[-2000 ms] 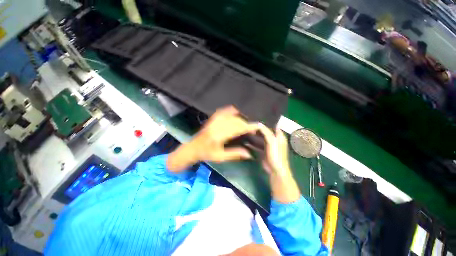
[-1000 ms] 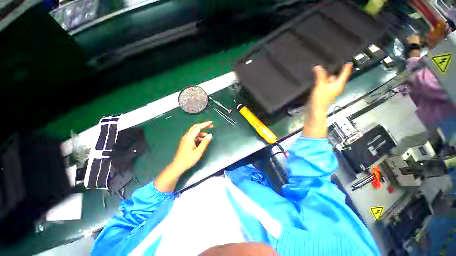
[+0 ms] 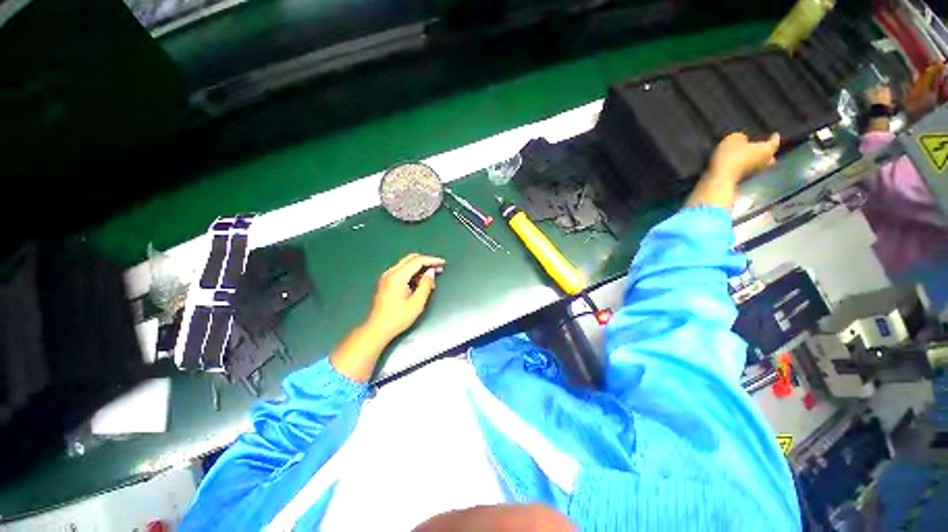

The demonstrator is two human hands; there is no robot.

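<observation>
My right hand (image 3: 744, 156) is at the near edge of the large black parts tray (image 3: 717, 99) at the right, its fingers against the tray; the fingertips are partly hidden. My left hand (image 3: 403, 295) rests low over the green bench mat left of centre, fingers curled. Something small and pale shows near its fingertips, too small to name. The yellow electric screwdriver (image 3: 544, 249) lies between my hands.
The screw dish (image 3: 412, 191) is at centre, with tweezers (image 3: 476, 227) beside it. Loose black pieces lie in a left heap (image 3: 266, 312) and a right heap (image 3: 567, 189). A black-and-white strip sheet (image 3: 213, 301) and dark trays (image 3: 62, 353) are left. Another person's sleeve (image 3: 896, 203) is far right.
The large black tray has shifted right and back, uncovering the right heap and the clear cup. My right hand has moved right with it. My left hand has barely moved.
</observation>
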